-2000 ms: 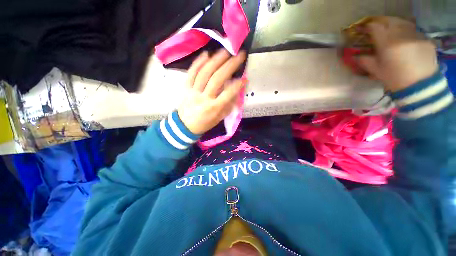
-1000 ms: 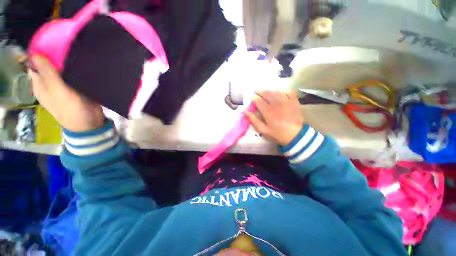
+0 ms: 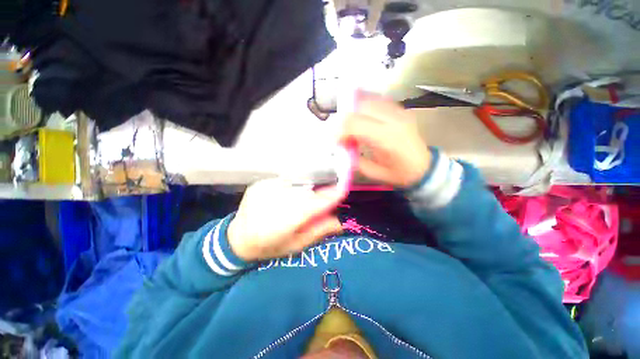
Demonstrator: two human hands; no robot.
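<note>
My right hand (image 3: 386, 140) is bent over the pale machine bed at centre, its fingers on a pink strip (image 3: 349, 158) that looks white along part of it. My left hand (image 3: 284, 221) is lower left, at the table's front edge, with its fingertips on the lower part of the same strip. Both hands are blurred. The far end of the strip is lost in the bright lamp glare below the presser foot area (image 3: 354, 24). A black garment piece (image 3: 175, 56) lies at the left of the machine bed.
Scissors (image 3: 516, 112) with gold and orange-red handles lie right of the needle area. A blue bundle (image 3: 603, 140) with white ties is far right. A pink strip bundle (image 3: 568, 238) hangs below the table edge. A yellow block (image 3: 56, 156) is far left, beside the taped edge (image 3: 130, 154).
My left hand has let go of the pink-edged black piece at upper left and come to the strip. My right hand stays on the strip. The camera view has shifted.
</note>
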